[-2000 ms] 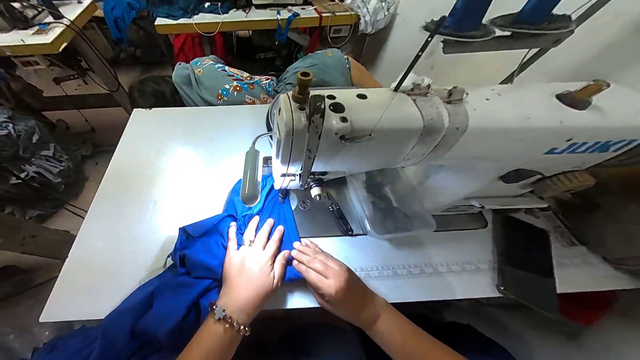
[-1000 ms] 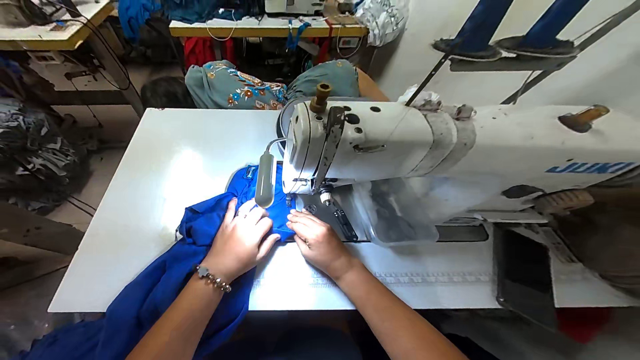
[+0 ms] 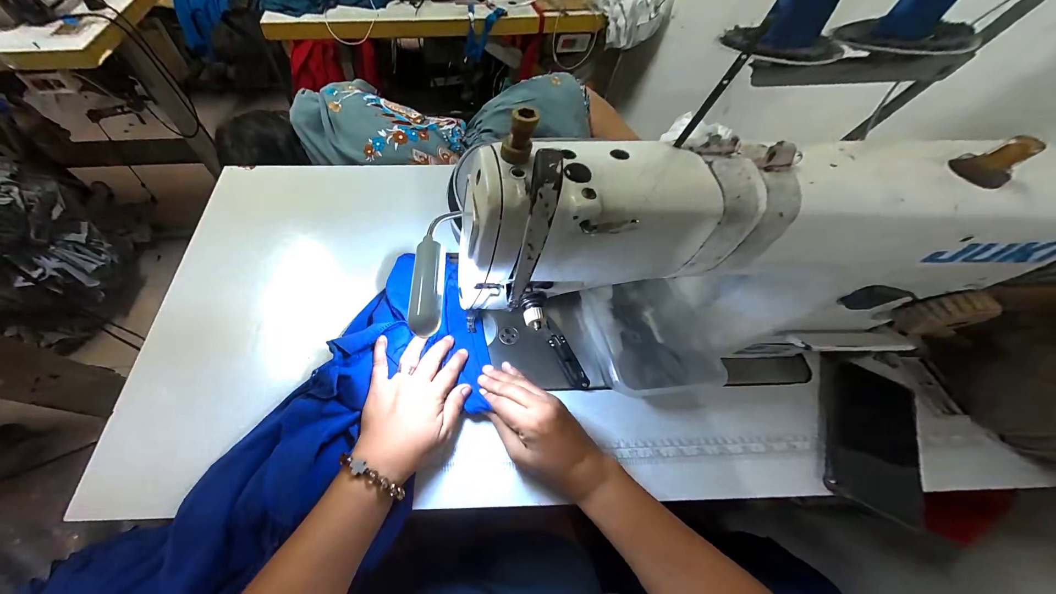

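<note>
Blue fabric (image 3: pixel 280 445) lies under the needle area of a white Juki sewing machine (image 3: pixel 652 214) and hangs over the table's front edge at the left. My left hand (image 3: pixel 412 404), with a bead bracelet at the wrist, rests flat on the cloth, its fingers somewhat spread. To its right, my right hand (image 3: pixel 536 421) touches the fabric's right edge with bent fingers; whether it pinches the cloth is hidden. A small grey lamp (image 3: pixel 426 289) hangs left of the machine head, just above the left fingertips.
A clear plastic container (image 3: pixel 660 338) stands under the machine arm. A dark tablet or phone (image 3: pixel 872 437) is at the table's front right, beside a printed ruler strip (image 3: pixel 718 446). Behind the white table (image 3: pixel 206 330) is a person in patterned grey-green clothing (image 3: pixel 396 132). Thread cone stands (image 3: pixel 850 49) are at the upper right.
My left hand was bunched more closely at the cloth one second ago and now lies flatter, with the fingers more spread. The fabric around the needle area has shifted.
</note>
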